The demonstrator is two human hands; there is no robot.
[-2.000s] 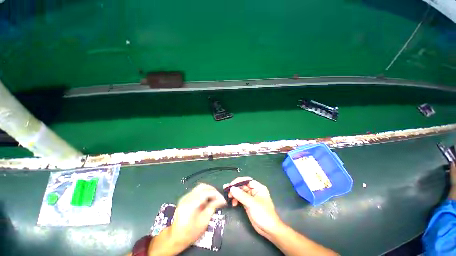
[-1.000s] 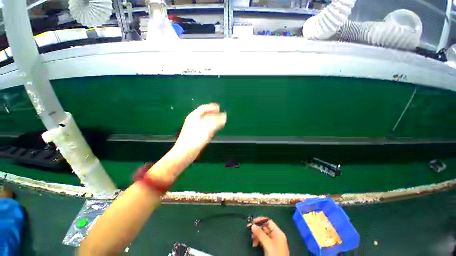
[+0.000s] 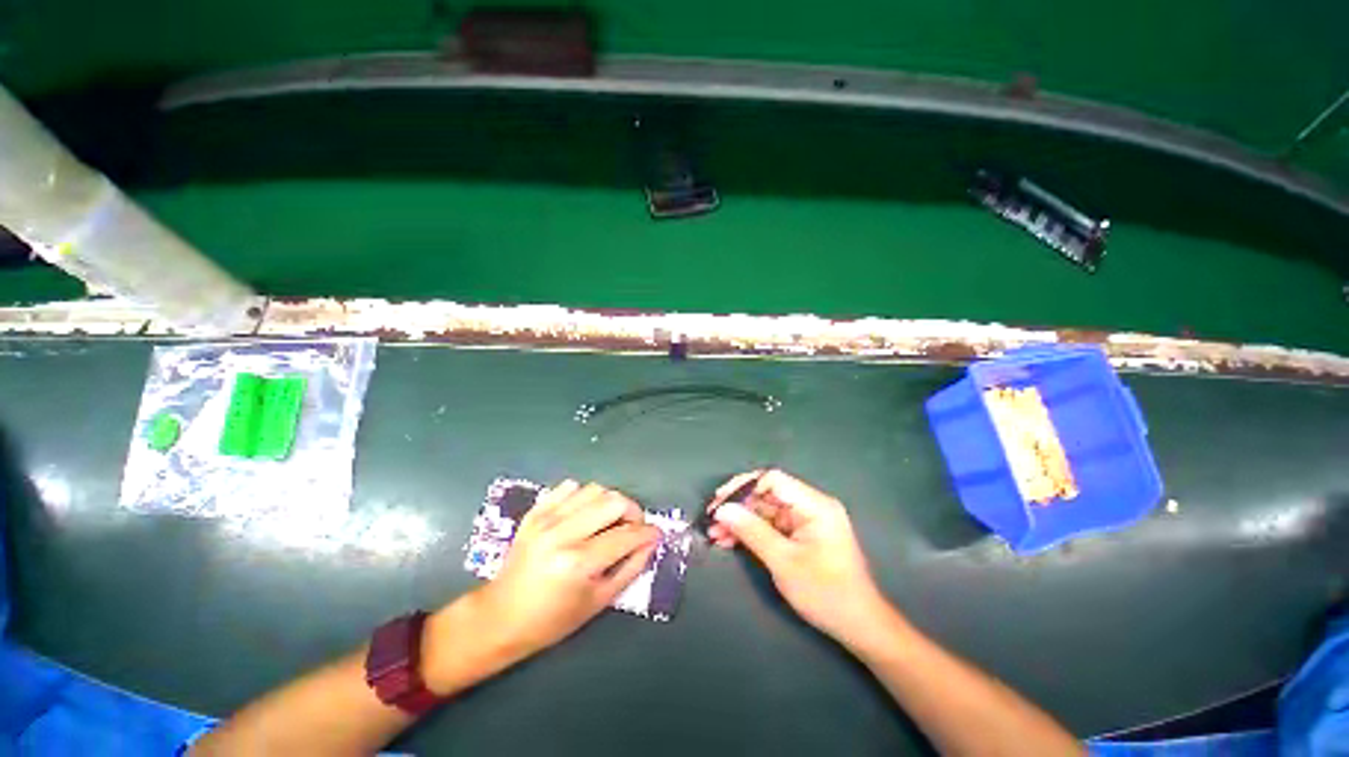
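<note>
An opened phone unit lies flat on the dark-green bench, partly covered by my left hand. My left hand rests over its middle, fingertips pinched together near its upper right; whether they hold anything is hidden. My right hand is just right of the phone unit, with thumb and fingers pinched on a small dark part, mostly hidden by the fingers. Thin black antenna cables with tiny shiny ends lie in a curve on the bench beyond my hands.
A blue parts bin stands at the right. A clear plastic bag with green pieces lies left. Beyond the worn edge, phones lie on the green conveyor. A white post stands upper left. Blue sleeves show at the edges.
My left hand has come back from over the conveyor to the phone unit. My right hand remains near the cables, now beside the phone unit. The view has tilted down.
</note>
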